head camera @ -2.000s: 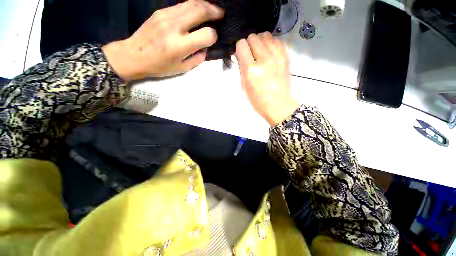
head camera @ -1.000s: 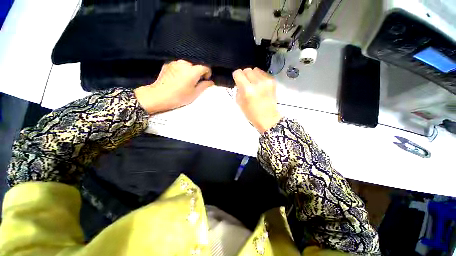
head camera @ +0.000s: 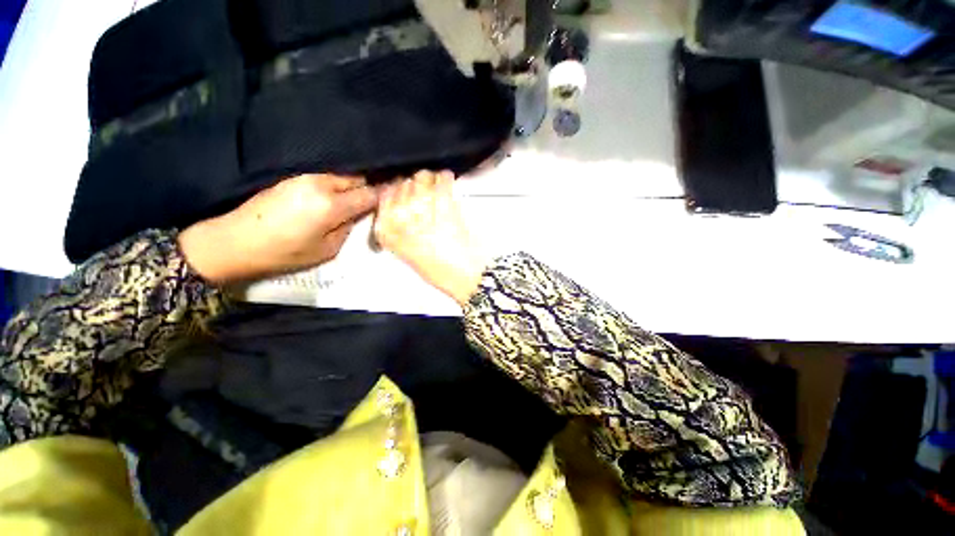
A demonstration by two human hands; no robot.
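A black mesh panel (head camera: 346,120) with rounded corners lies on the machine bed at the upper left. A camouflage strip (head camera: 356,47) runs across it, crossed by a plain dark band (head camera: 239,94). Its right end is beside the machine's needle area (head camera: 511,71). My left hand (head camera: 288,225) and my right hand (head camera: 424,220) meet at the panel's near edge, both with fingertips pinched on the edge. What exactly lies between the fingertips is hidden.
Right of the needle area are a white-capped round part (head camera: 567,79) and a small perforated disc (head camera: 567,123). A smartphone (head camera: 726,136) lies further right, with thread snips (head camera: 869,243) beyond. The sewing machine's control panel (head camera: 838,31) overhangs the upper right. Dark panels (head camera: 304,366) lie at lap level.
The panel now lies flatter, showing its camouflage strip and rounded right end. My right hand has moved left along the edge, close to my left hand. The camera view has shifted.
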